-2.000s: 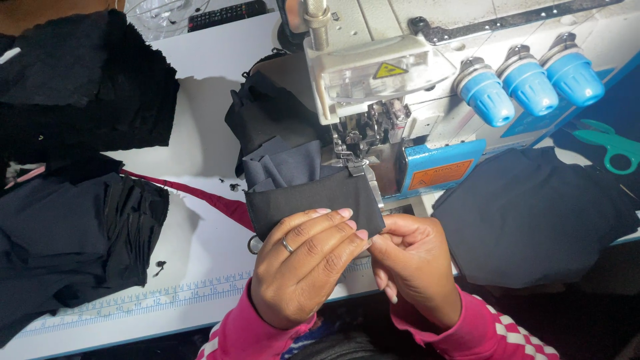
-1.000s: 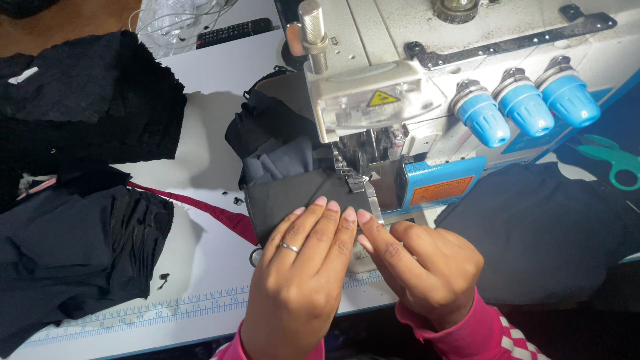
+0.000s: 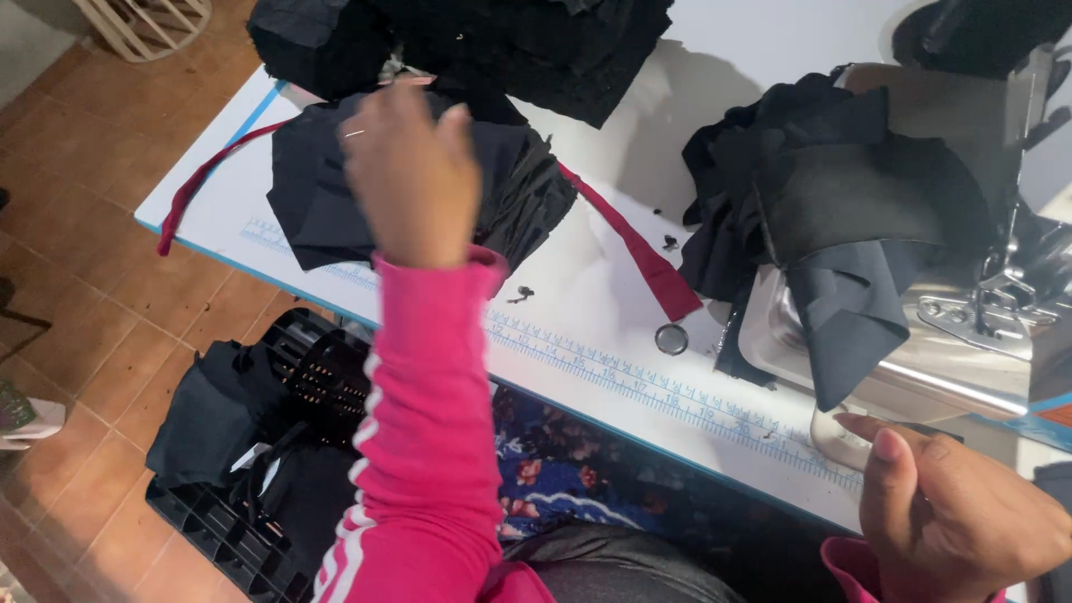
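My left hand point(image 3: 410, 176), blurred by motion, is over a stack of black fabric pieces point(image 3: 327, 201) on the table; whether its fingertips touch the cloth I cannot tell. Beside the metal bed of the sewing machine point(image 3: 896, 377), my right hand point(image 3: 946, 502) has its thumb and index finger apart, with nothing seen between them. A dark fabric piece point(image 3: 863, 201) drapes over the machine bed, left of the presser foot area point(image 3: 988, 310), one folded corner hanging toward my right hand.
More black fabric point(image 3: 536, 50) lies at the back. A red fabric strip point(image 3: 636, 251) runs under the stack. A small round metal object point(image 3: 671, 338) is near the printed ruler point(image 3: 603, 368) on the table edge. Below left, a black plastic crate point(image 3: 218, 536) holds dark cloth on the tiled floor.
Both hands have let go of the dark fabric at the presser foot. My left hand has moved left to the fabric stack. The view has swung left.
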